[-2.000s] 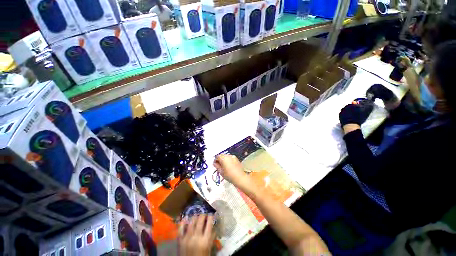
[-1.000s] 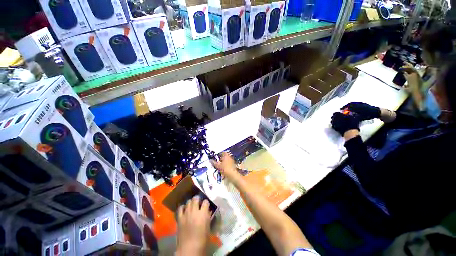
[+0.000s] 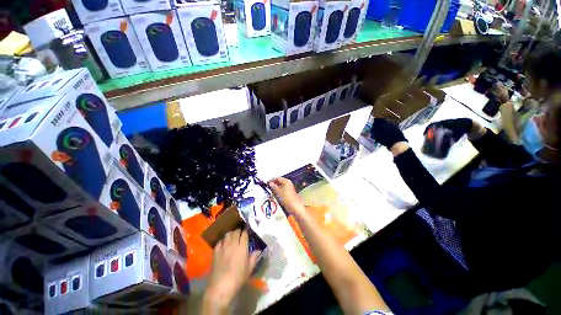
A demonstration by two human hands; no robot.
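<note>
An open retail box (image 3: 222, 225) stands in front of me with its brown flap up. My left hand (image 3: 234, 258) lies over the box opening, with its fingertips at or inside it; whether it grips anything is hidden. My right hand (image 3: 283, 189) is at the right edge of the black cable pile (image 3: 200, 163). Its fingertips are pinched on the end of a black cable. A printed bench cover (image 3: 274, 237) and an orange sheet (image 3: 195, 243) lie under and around the box.
Finished boxes (image 3: 77, 144) are stacked high at left. A shelf (image 3: 255, 61) with more boxes crosses above the bench. One open box (image 3: 338, 151) stands beyond my right hand, and a row of open boxes (image 3: 400, 107) is farther right. A coworker in black gloves (image 3: 440, 136) is at right.
My right hand has shifted slightly and now pinches a cable end at the pile. My left hand remains over the box. The coworker's gloved hands have moved apart, one reaching towards the open boxes.
</note>
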